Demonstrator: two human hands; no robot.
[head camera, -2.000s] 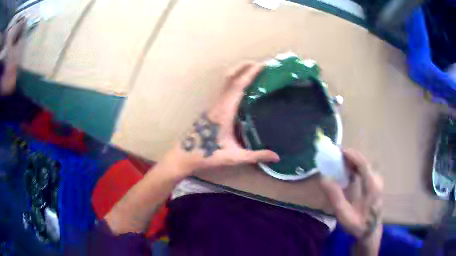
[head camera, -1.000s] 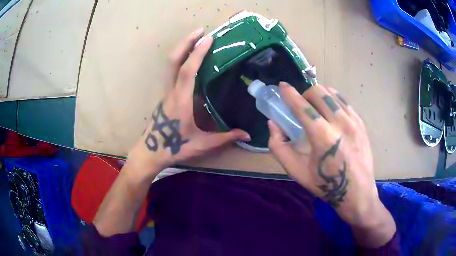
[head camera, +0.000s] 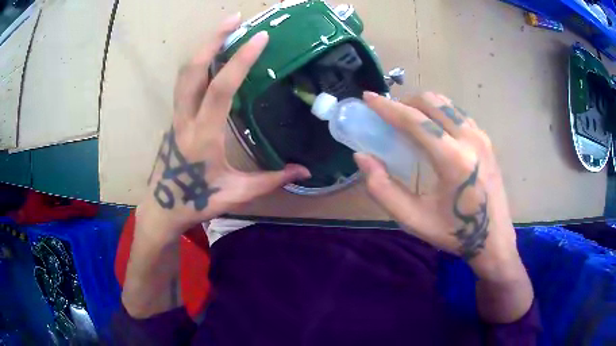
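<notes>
The glossy green shell (head camera: 287, 47) lies on the cardboard in front of me, its open side towards me, tilted. My left hand (head camera: 202, 145) grips its left side, fingers on the outside and thumb over the near rim. A black liner (head camera: 270, 125) shows inside the shell. My right hand (head camera: 446, 176) holds the translucent white glue bottle (head camera: 368, 132). Its yellowish nozzle points up and left into the shell's opening, over the liner. I cannot tell whether the nozzle touches it.
A green-black waiting shell (head camera: 587, 111) lies at the right. A blue crate (head camera: 574, 15) stands at the back right with a small yellow-red packet (head camera: 544, 22) beside it. A blue floor crate (head camera: 88, 257) with dark parts is below left, near a red stool (head camera: 196, 263).
The shell and both hands sit further left and slightly higher in view than a second ago. The bottle still points into the shell. The waiting shell and crate also appear higher.
</notes>
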